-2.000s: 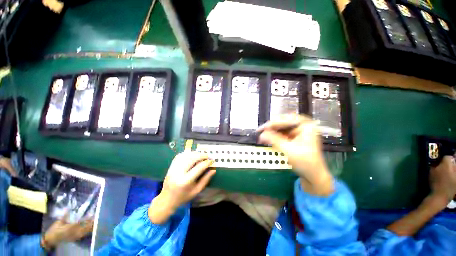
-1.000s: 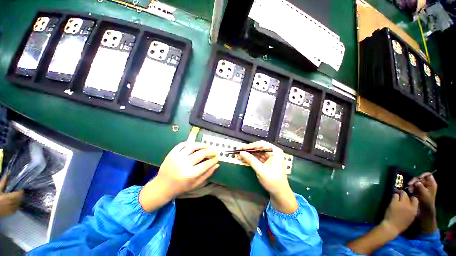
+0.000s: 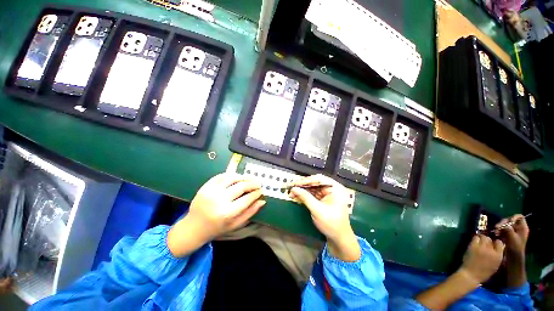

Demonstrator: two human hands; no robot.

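My right hand (image 3: 325, 206) holds dark tweezers (image 3: 313, 185) like a pen, their tip at the adhesive sheet (image 3: 267, 175), a white strip with rows of dark dots. My left hand (image 3: 222, 203) rests on the strip's left end, fingers bent; my hands hide parts of the strip. Just beyond lies a black foam tray (image 3: 307, 165) with phone housings in its pockets. The nearest housing to the left (image 3: 271, 115) has a pale shiny face and a camera block at its top. Any dot at the tweezer tip is too small to tell.
Another filled tray (image 3: 209, 130) lies left. Spare adhesive sheets (image 3: 364, 39) are piled beyond the work tray. Stacked trays (image 3: 452, 91) stand on cardboard (image 3: 468, 146) at right. A side bin (image 3: 76, 225) holds clear plastic below left. Another person's hands (image 3: 486, 258) work at lower right.
From two seconds ago, my right hand has moved from the tray's near edge down to the strip and the view has turned. Over the last second, my hands have barely moved.
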